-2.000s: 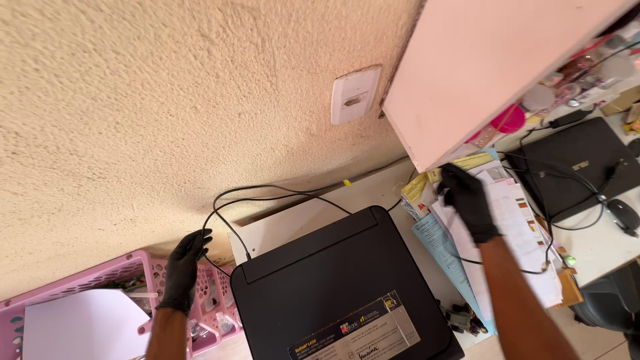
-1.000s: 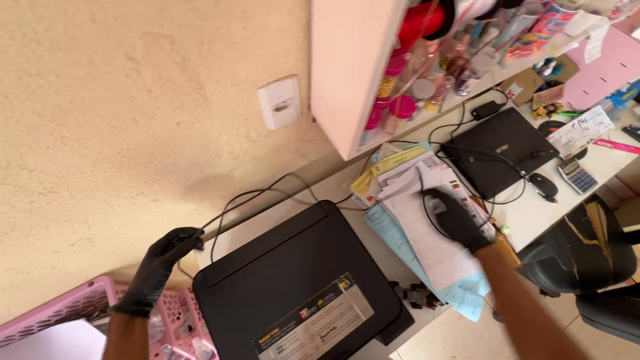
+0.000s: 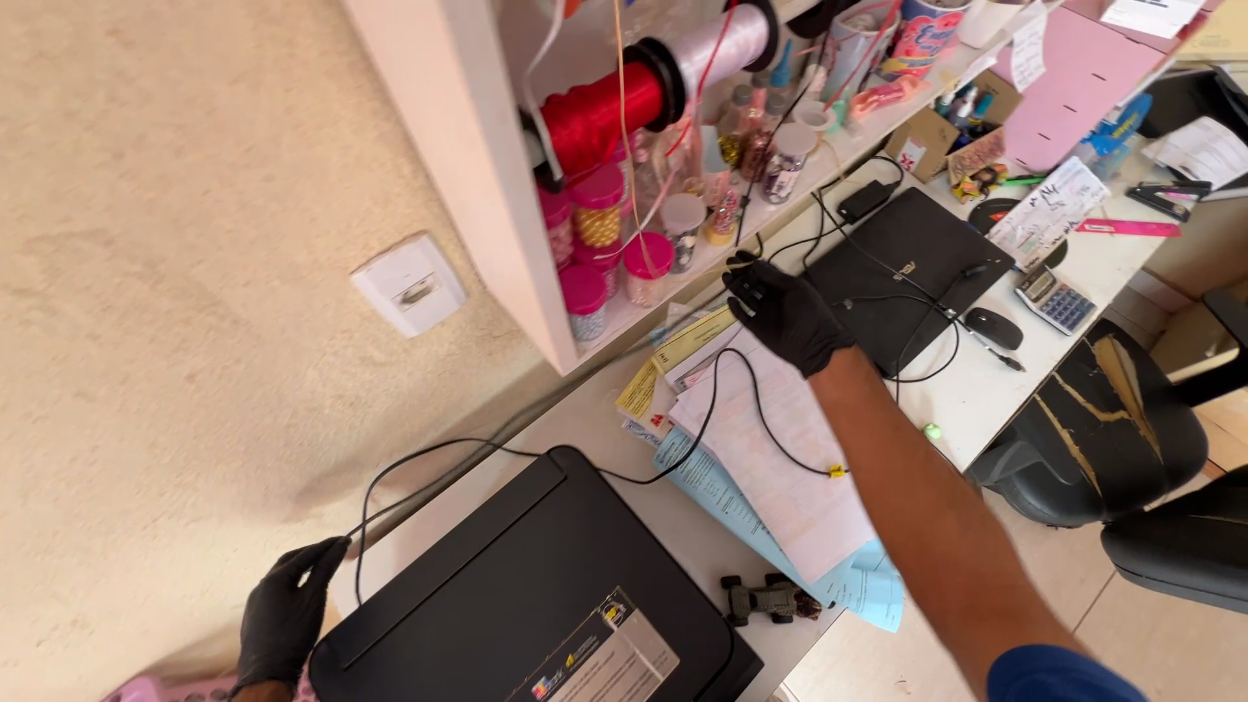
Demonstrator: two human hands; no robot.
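At the lower left, my left hand (image 3: pixel 291 612), in a black glove, pinches a black cable (image 3: pixel 363 526) behind a black printer (image 3: pixel 517 595). The cable runs along the wall and across the printer's back corner. My right hand (image 3: pixel 780 307), also black-gloved, is raised over the back of the desk, between the shelf's lower edge and a closed black laptop (image 3: pixel 907 278). Its fingers are curled around something small and dark, perhaps a plug; I cannot tell which. Below that hand lie white papers (image 3: pixel 780 458) and blue papers (image 3: pixel 726 497), with a looped black cable on them.
A pink-white shelf (image 3: pixel 468 185) with ribbon spools (image 3: pixel 604 117) and jars overhangs the desk. A wall outlet (image 3: pixel 409 285) is left of it. A toy car (image 3: pixel 770 599) sits beside the printer. A mouse (image 3: pixel 994 329), a calculator (image 3: pixel 1056 300) and black chairs (image 3: pixel 1102 429) are at the right.
My right hand has moved off the papers toward the back of the desk near the laptop. My left hand stays at the cable by the printer. The view has shifted to the right.
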